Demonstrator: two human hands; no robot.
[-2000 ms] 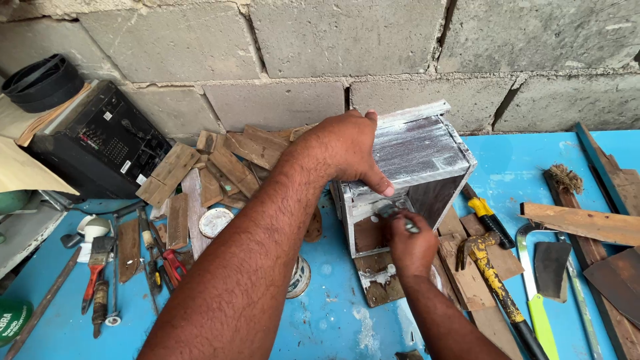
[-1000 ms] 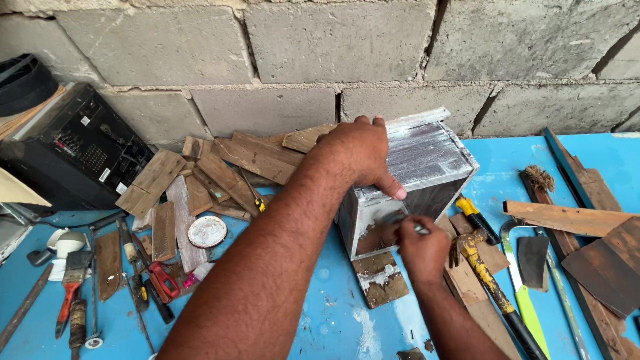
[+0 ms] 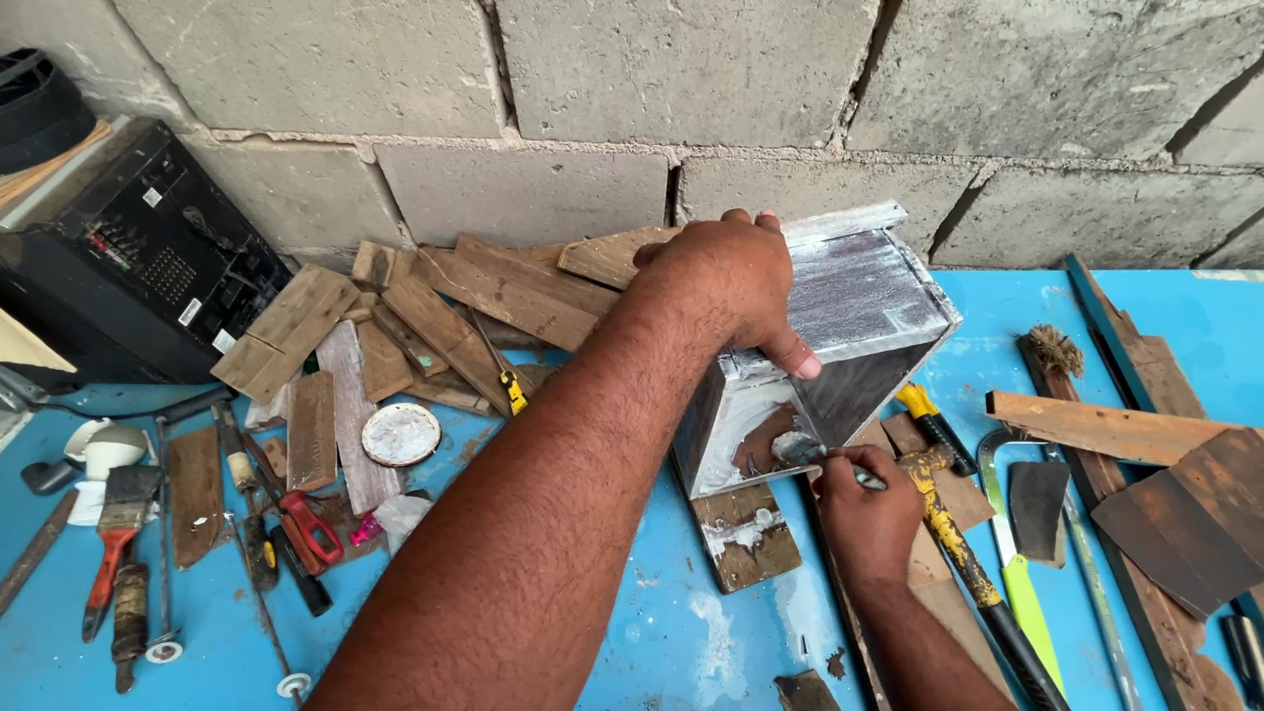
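A wooden box [image 3: 854, 286], streaked with whitish paint, stands tilted over a paint-marked wood block [image 3: 743, 533]. My left hand [image 3: 726, 286] grips the box's upper left edge, its thumb lying on the top. Between the fingers of my right hand [image 3: 869, 504] is the handle of a paintbrush [image 3: 805, 450], whose bristles touch the inside of the box's open front. White paint covers part of that inner face, and a brown patch shows beside the bristles. Right of my right hand lies a claw hammer [image 3: 953, 533] with a worn yellow handle.
Wood offcuts [image 3: 444, 306] are heaped against the block wall [image 3: 592, 89]. A white-coated round lid [image 3: 401, 434], a red-handled paintbrush [image 3: 118, 533] and pliers [image 3: 308, 528] lie left. A black electronic unit [image 3: 148, 257] stands behind them. Planks [image 3: 1106, 425] and a green-handled saw [image 3: 1027, 592] lie right.
White paint covers more of the box's inner face than before. My right hand has moved with the brush along the front opening, while my left hand stays on the box. The view has shifted slightly.
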